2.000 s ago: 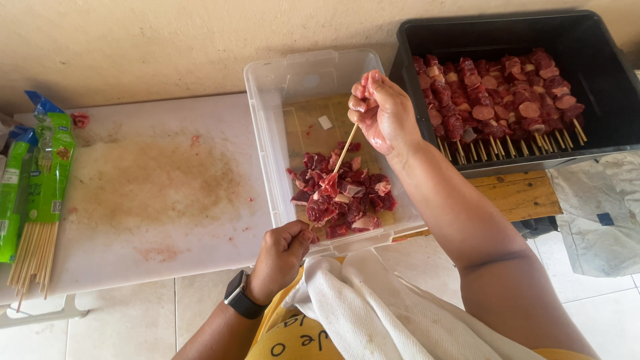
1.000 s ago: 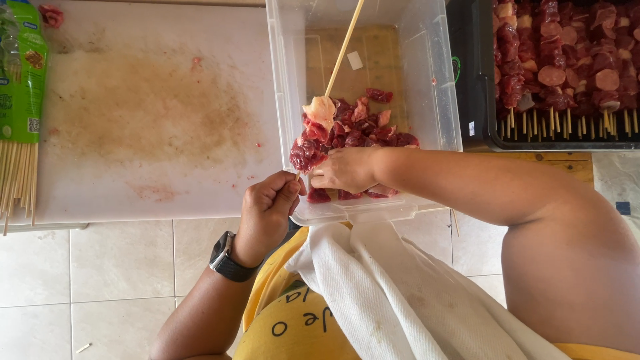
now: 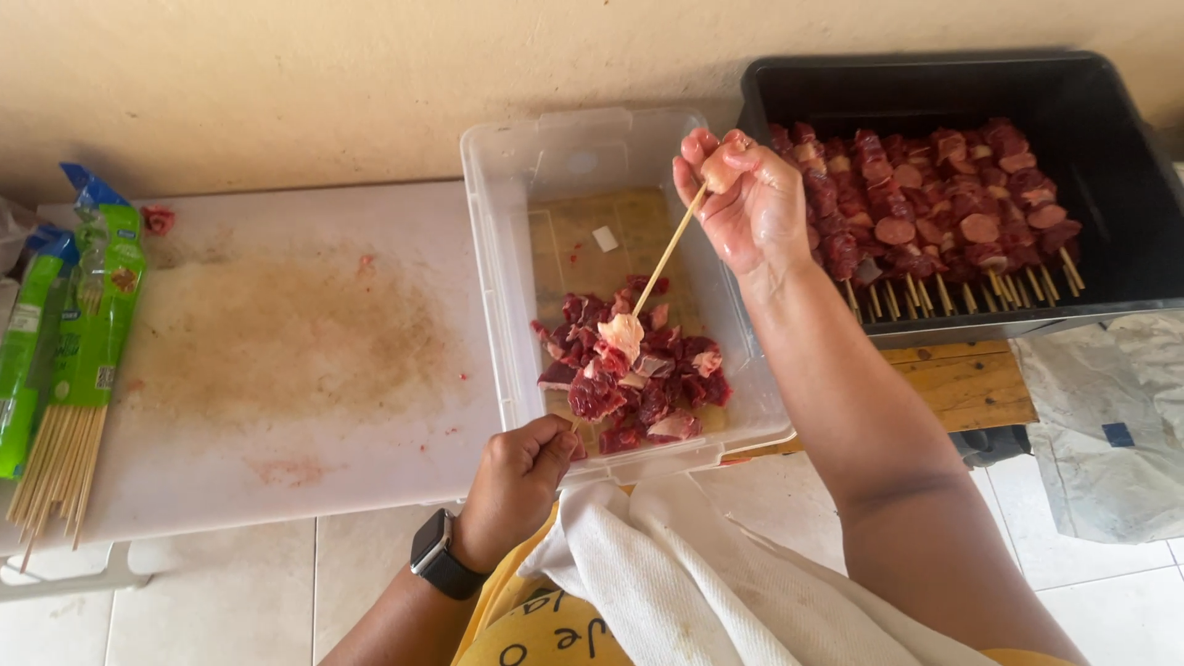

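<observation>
My left hand [image 3: 527,472] grips the lower end of a wooden skewer [image 3: 671,248] at the near left corner of a clear plastic bin [image 3: 488,305]. The skewer slants up to the right, with red meat [image 3: 597,393] and a pale piece of fat or meat [image 3: 621,337] threaded on its lower part. At its upper end my right hand [image 3: 745,199] holds a pinkish piece of meat [image 3: 724,171] between thumb and fingers; whether the tip has pierced it is hidden. Loose raw meat chunks [image 3: 657,398] lie in the bin below the skewer.
A black tub [image 3: 1101,185] at the right holds rows of loaded skewers [image 3: 934,203]. Left of the bin lies a stained white cutting board [image 3: 305,342] with green packs [image 3: 102,277] of wooden skewers [image 3: 60,462]. A wall [image 3: 416,83] rises behind; a plastic bag [image 3: 1110,444] lies at the right.
My right hand has risen from the meat in the bin to the skewer's upper end, now holding a pinkish piece. My left hand keeps hold of the lower end. The view has shifted.
</observation>
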